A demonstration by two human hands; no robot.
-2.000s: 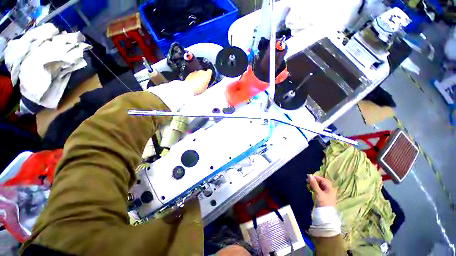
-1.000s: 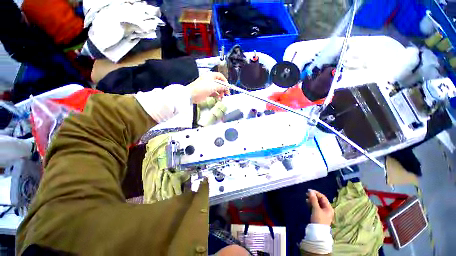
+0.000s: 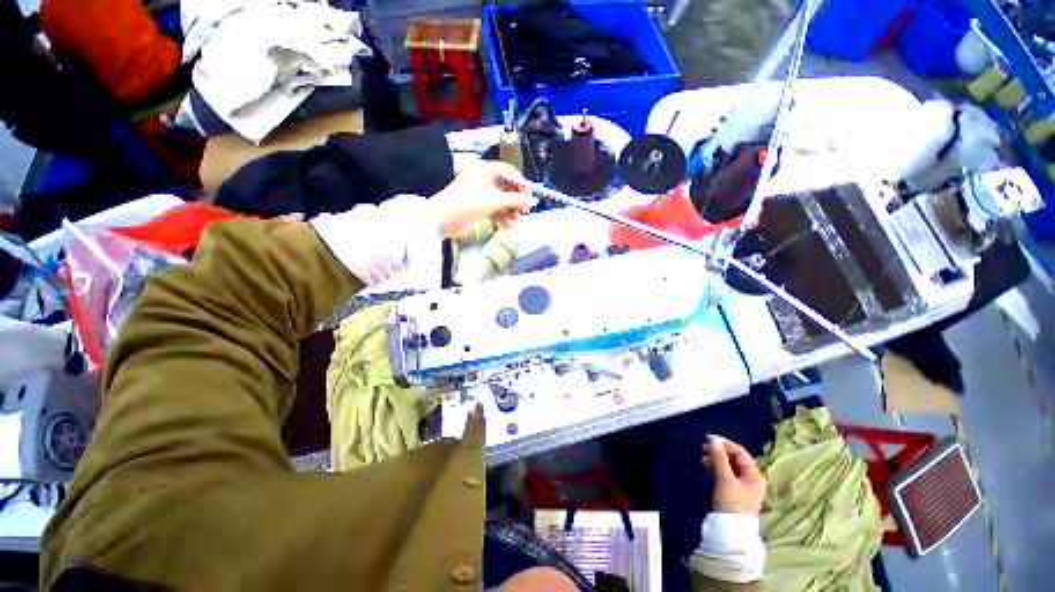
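A white sewing machine head with blue trim [image 3: 567,320] lies across the middle of the table. My left hand [image 3: 484,199] reaches over its far side, fingers closed at the left end of the thread stand's crossbar [image 3: 648,241]; any thread there is too fine to see. My right hand [image 3: 733,476] is low at the right, thumb and fingers pinched on a small pale item [image 3: 713,441], unclear in kind. Olive-green cloth [image 3: 819,497] hangs beside it. More olive cloth [image 3: 368,393] lies at the machine's left end. Dark thread cones [image 3: 582,156] stand behind the machine.
A blue bin [image 3: 665,75] with dark cloth and a red stool [image 3: 444,69] stand behind. White cloth [image 3: 272,64] is heaped at the back left. A second machine [image 3: 995,197] is at the right. A red-framed stool with a ribbed pad [image 3: 935,497] stands at lower right.
My left hand has moved from the dark cones to the crossbar's left end. My right hand stays low by the olive cloth, still pinched. The view has turned and shifted.
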